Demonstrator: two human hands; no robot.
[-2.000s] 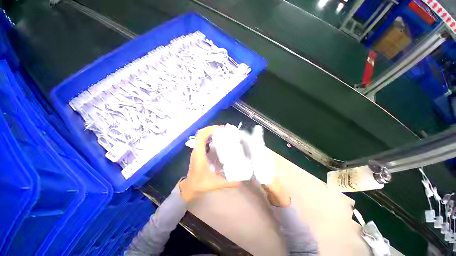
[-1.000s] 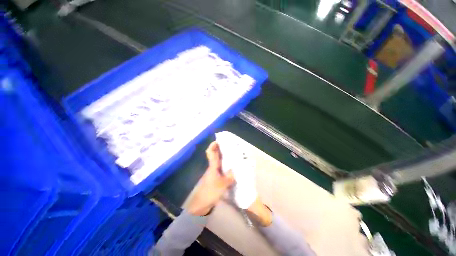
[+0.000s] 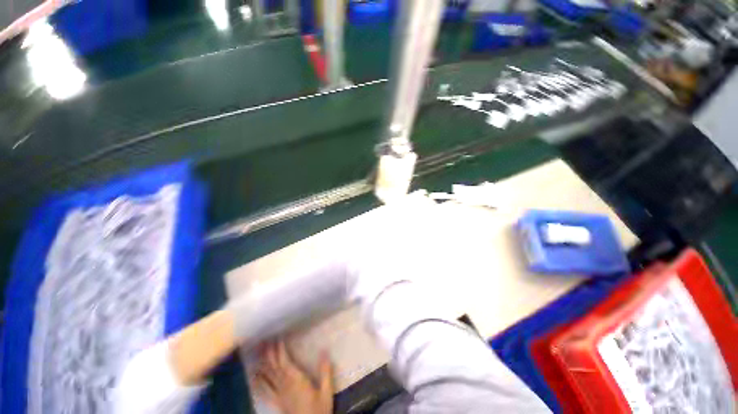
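My left hand point(image 3: 293, 384), bare, lies low on the beige board point(image 3: 518, 299) at the bottom edge, fingers apart, with nothing visible in it. My right arm bends across the board above it. My right hand point(image 3: 154, 383), in a white glove, is blurred at the lower left, over the near right side of the blue crate point(image 3: 190, 242); its fingers and anything in them cannot be made out. White corded adapters point(image 3: 105, 291) fill the crate and are blurred.
A small blue bin point(image 3: 578, 255) with a white label and a white corded piece point(image 3: 477, 194) lie on the board. A pale bottle point(image 3: 395, 175) stands by the metal post point(image 3: 413, 73). A red crate point(image 3: 704, 283) of adapters is at right. More adapters point(image 3: 542, 93) lie on the green conveyor.
The view has swung right, bringing the small bin and red crate in. My hands, together around a white bundle before, are now apart; my right has crossed to the left. The bundle is no longer discernible.
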